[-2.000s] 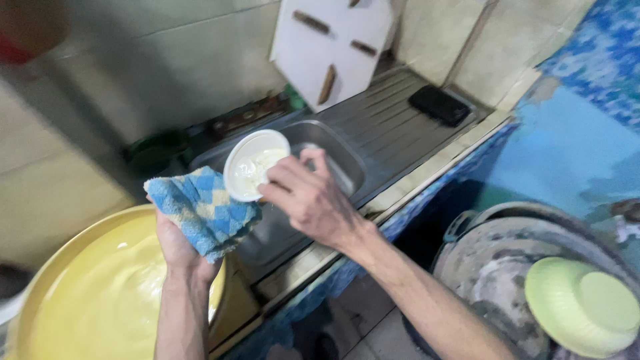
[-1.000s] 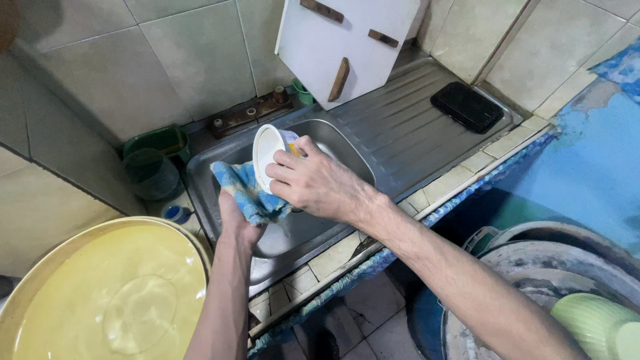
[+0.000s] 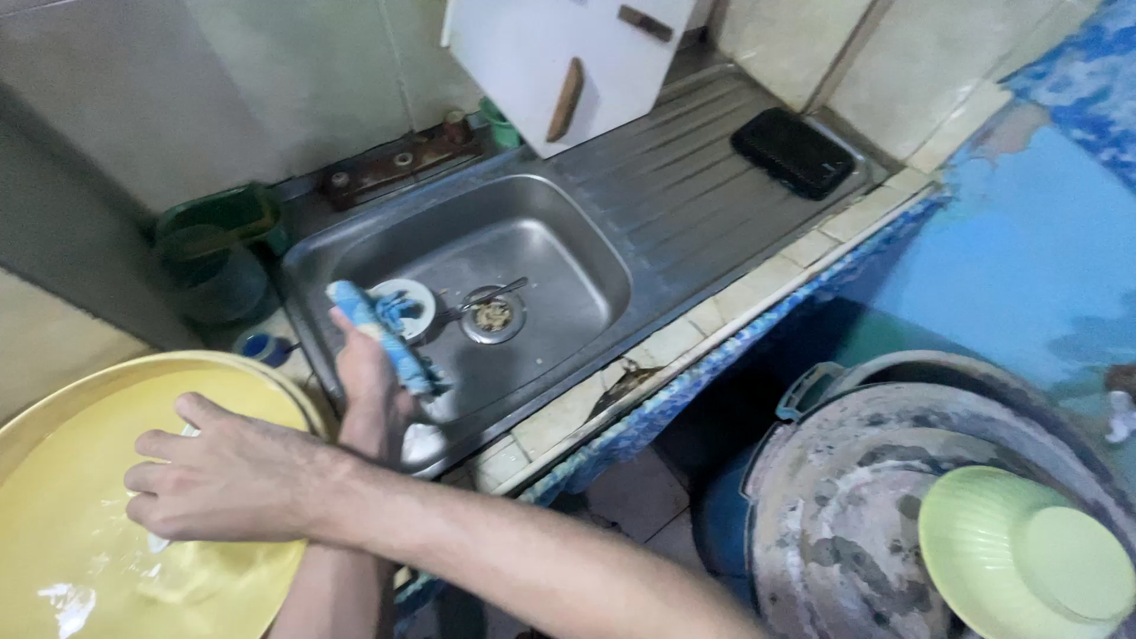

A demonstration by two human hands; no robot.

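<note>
My left hand (image 3: 368, 368) holds a blue checked cloth (image 3: 380, 333) over the left side of the stainless steel sink basin (image 3: 568, 240). My right hand (image 3: 222, 475) crosses over my left forearm and is above the water in the yellow basin (image 3: 80, 444). It grips a white object, of which only slivers show between and below the fingers. Beside the cloth, a white bowl or cup (image 3: 417, 306) with something blue in it sits in the sink. A fork (image 3: 497, 295) lies across the drain, where food scraps (image 3: 493, 314) have collected.
A white board with wooden pieces (image 3: 568, 80) leans behind the sink. On the ribbed drainboard lies a black tray-like object (image 3: 792, 153). A green container (image 3: 222, 217) and a small blue cup (image 3: 262, 348) stand at left. A pale green bowl (image 3: 1021, 550) rests upside down on a large lidded bin (image 3: 852, 497).
My right hand has moved left from the cloth to over the yellow basin, away from above the sink. My left hand still holds the cloth. The sink's drain and fork have come into view.
</note>
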